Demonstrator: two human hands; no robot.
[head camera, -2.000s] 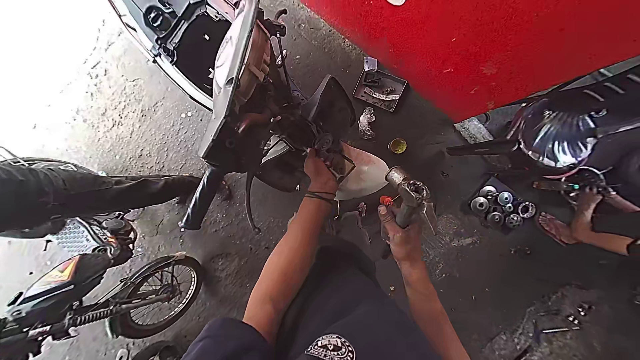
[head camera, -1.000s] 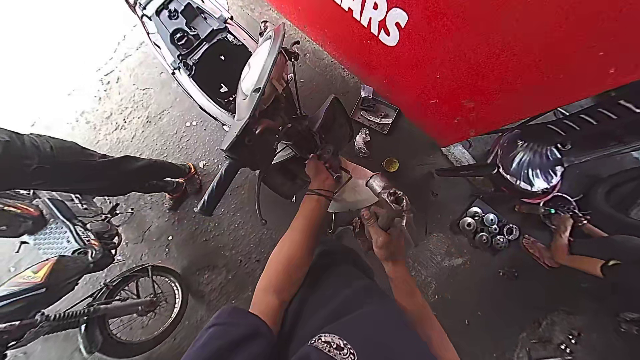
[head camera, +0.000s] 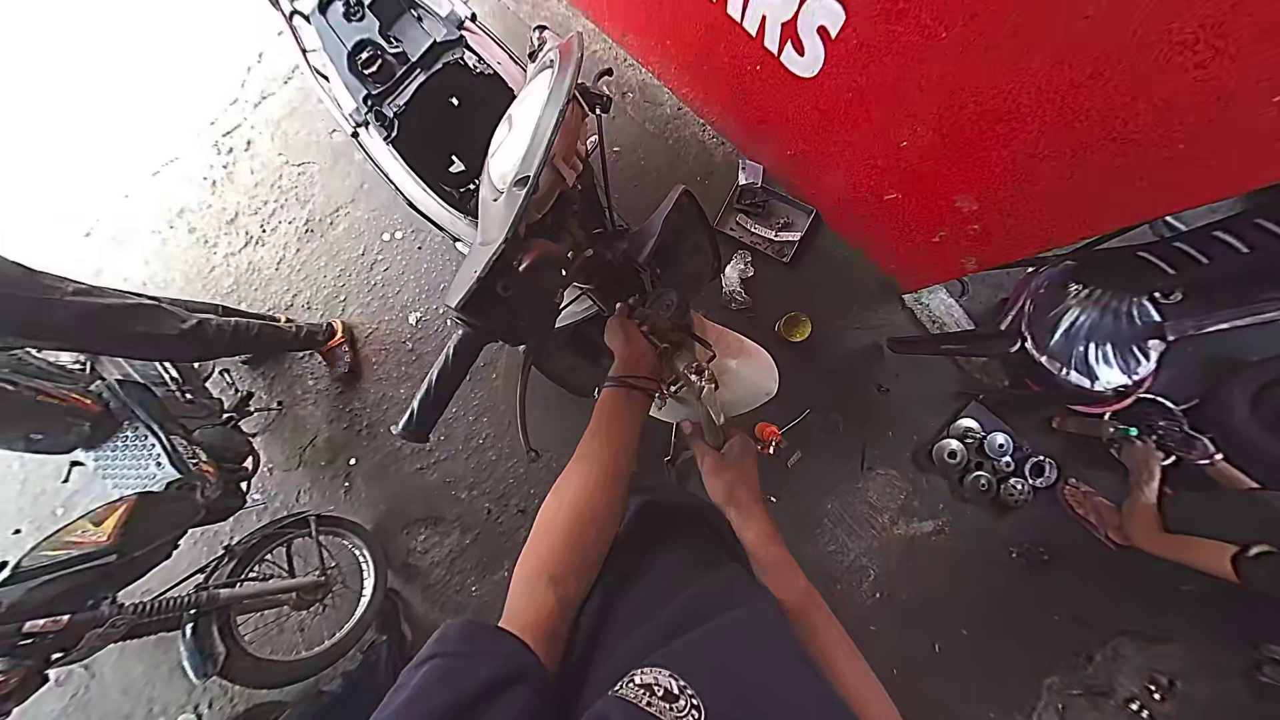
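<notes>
In front of me stands a partly stripped motorcycle with a black handlebar grip, a light-coloured front panel and a white front fender. My left hand is at the dark mechanism in the motorcycle's middle, its fingertips partly hidden there. My right hand is closed on a greyish metal part, which lies against that mechanism over the fender. An orange-handled tool with a thin shaft is on the ground just right of my right hand.
A tray of small parts, a plastic bag and a yellow lid lie to the right. Round metal parts sit near a co-worker's hands. A red wall stands ahead. Another motorcycle and a person's leg are at left.
My right hand has brought the metal part from the fender's right side leftward, up to the mechanism by my left hand. My left hand stays at the mechanism.
</notes>
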